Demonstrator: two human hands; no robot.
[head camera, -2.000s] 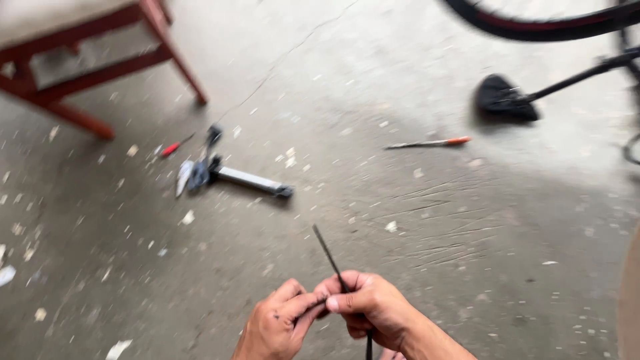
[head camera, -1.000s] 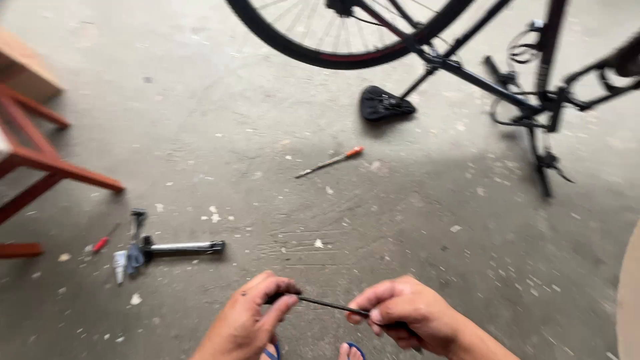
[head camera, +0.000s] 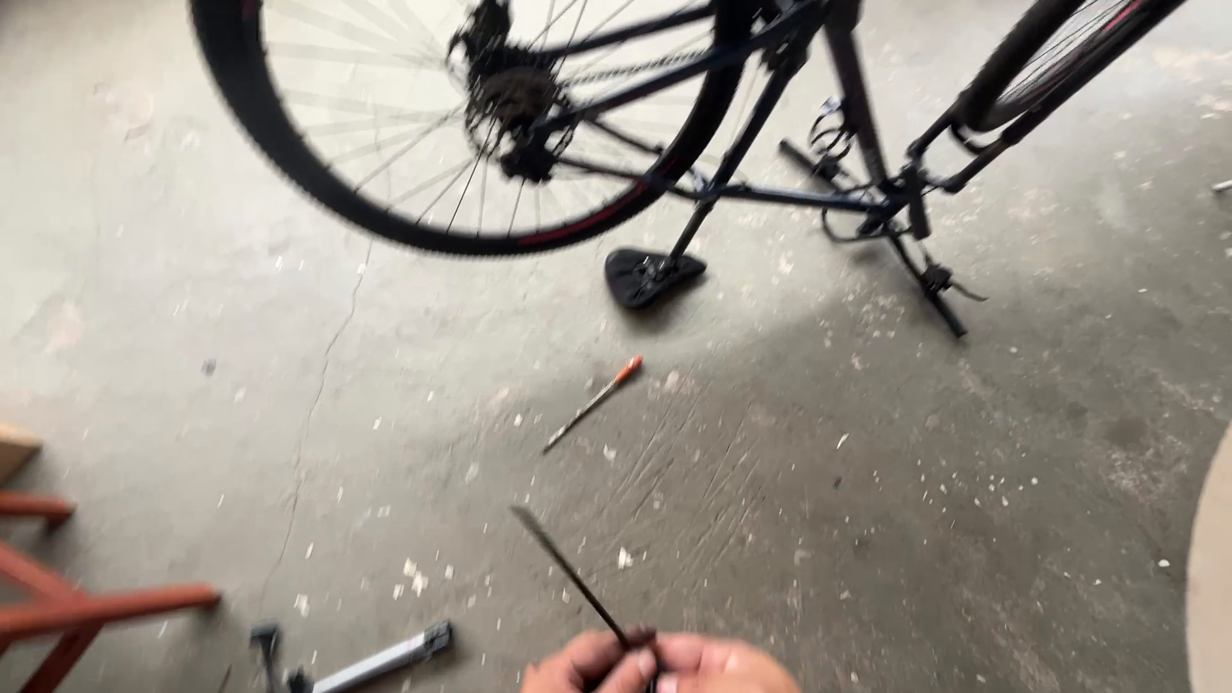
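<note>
At the bottom edge of the view, my left hand (head camera: 592, 664) and my right hand (head camera: 722, 664) are close together, their fingers closed on a thin dark rod (head camera: 570, 570). Its free end points up and to the left; its lower end is hidden among the fingers. Beyond the hands, a screwdriver with an orange handle (head camera: 628, 370) lies on the concrete floor. A bicycle stands upside down farther off, with its black saddle (head camera: 640, 279) on the floor and its rear wheel (head camera: 404, 226) raised. What the rod is cannot be told.
A silver and black bicycle pump (head camera: 385, 662) lies at the bottom left. Red wooden legs (head camera: 125, 608) of a piece of furniture stand at the left edge. The handlebar (head camera: 938, 289) rests on the floor at right. A pale curved surface (head camera: 1211, 568) borders the right edge.
My hands, apart along the rod a second ago, are now close together, and the rod's free end points up and left. The view has swung toward the bicycle.
</note>
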